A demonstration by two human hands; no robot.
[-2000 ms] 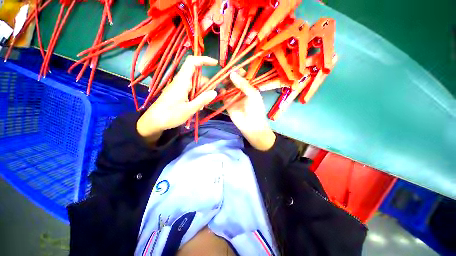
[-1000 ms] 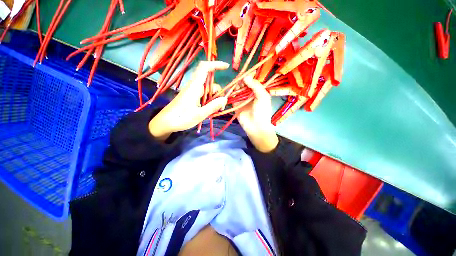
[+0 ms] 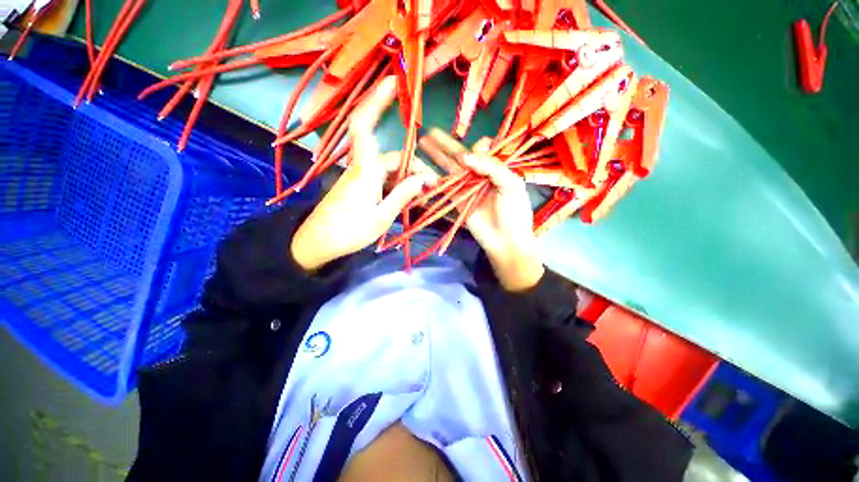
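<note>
My right hand (image 3: 504,212) is closed around the cable tails of a bunch of red battery clamps (image 3: 603,118), whose heads fan out to its right. My left hand (image 3: 353,207) is beside it, with its thumb against a single upright red cable tail (image 3: 408,160); its other fingers are partly spread. That tail's clamp (image 3: 403,56) points to the top of the picture. More red clamps (image 3: 363,42) lie heaped on the green bench mat above my hands, their tails hanging toward me.
A large blue perforated crate (image 3: 113,179) stands at the bench's left edge. A red bin (image 3: 650,358) and a blue crate (image 3: 735,405) are below the right edge. A lone red clamp (image 3: 809,58) lies at the far right. Small items (image 3: 21,14) sit at the top left.
My right hand's fingers have closed further around the tails. The view has shifted, so the hands and bunch sit slightly further right, and the lone clamp has come into view.
</note>
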